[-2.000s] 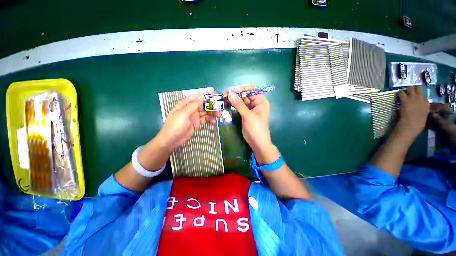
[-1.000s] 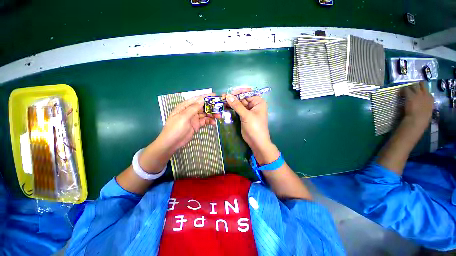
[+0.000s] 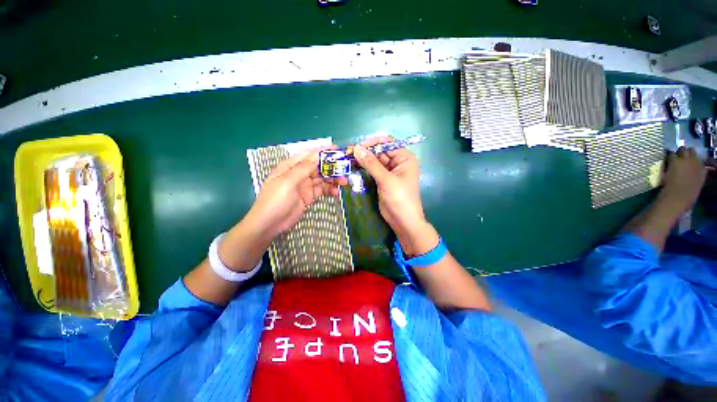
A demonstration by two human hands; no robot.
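My left hand [image 3: 289, 193] holds a small square electronic unit [image 3: 336, 163], dark-rimmed with a bright inside, between thumb and fingers. My right hand [image 3: 397, 182] holds tweezers [image 3: 401, 144] between thumb and forefinger, their tip end at the unit's right edge and their other end pointing up right. Whether the tip touches the unit is too small to tell. A striped adhesive sheet [image 3: 314, 239] lies on the green bench below my left hand, partly covered by it. A shiny clear sticker sheet [image 3: 368, 228] lies beside it, between my hands.
A yellow tray [image 3: 122, 259] with bagged orange-copper strips stands at the left. Overlapping striped sheets [image 3: 494, 102] lie at the upper right, near a clear parts tray [image 3: 652, 96] holding units. A neighbour's hand [image 3: 684, 174] is at the far right. A white rail [image 3: 236, 72] borders the belt.
My hands keep almost the same place and hold. The neighbour's hand has moved right, off the striped sheet. Units on the belt have shifted right.
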